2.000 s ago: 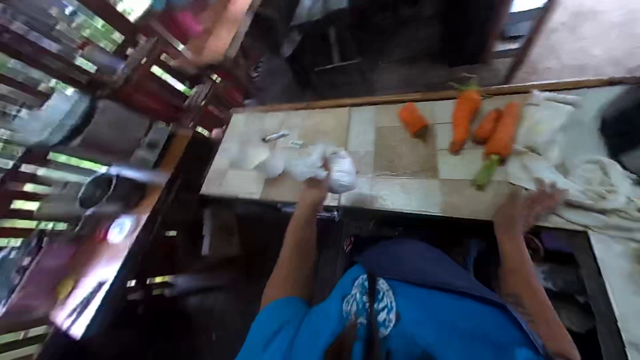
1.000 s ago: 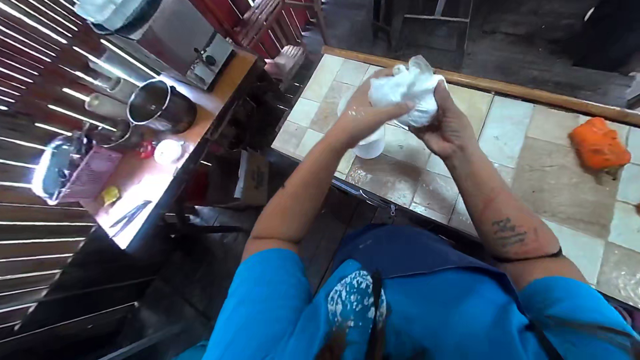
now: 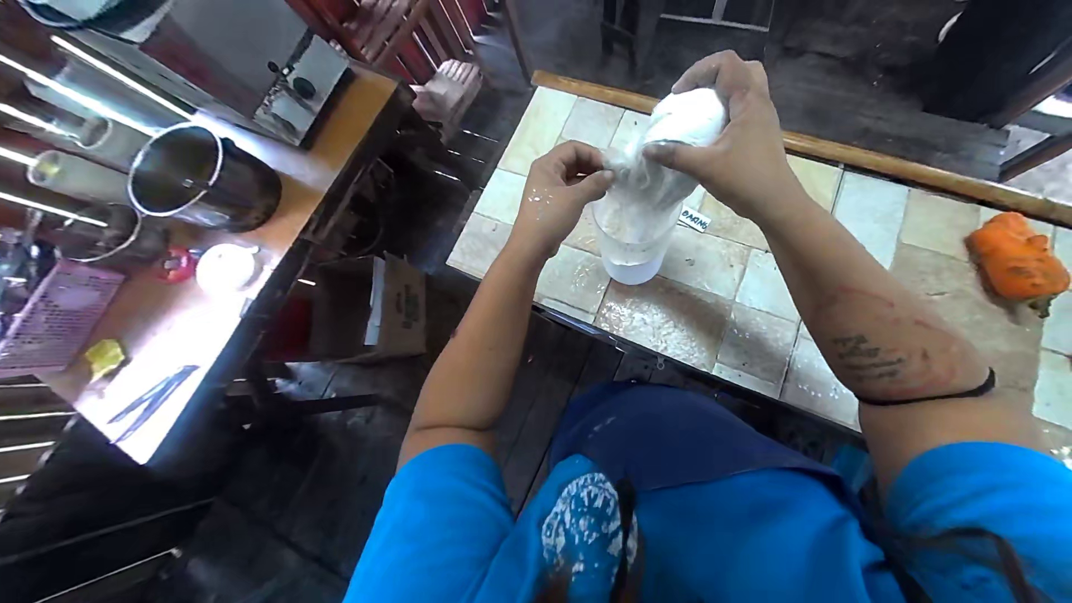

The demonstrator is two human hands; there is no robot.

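Note:
My right hand (image 3: 733, 138) grips a plastic bag of white powder (image 3: 688, 117), tilted over a translucent plastic container (image 3: 634, 258) on the tiled counter. With thumb and fingertips, my left hand (image 3: 569, 188) pinches the bag's thin mouth, just above the container's rim. The container stands upright, and whitish material shows inside it. White specks dot the back of my left hand. A small label with writing (image 3: 694, 219) lies beside the container.
An orange vegetable (image 3: 1017, 258) lies on the counter at the right. On the wooden side table at the left stand a dark metal pot (image 3: 205, 180), a white round object (image 3: 227, 269) and a pink basket (image 3: 63, 314). A cardboard box (image 3: 394, 310) sits below, between table and counter.
Both hands held the white bag bunched together a second ago; now my right hand holds it tilted over the container and my left pinches its mouth. The view has shifted left since two seconds ago.

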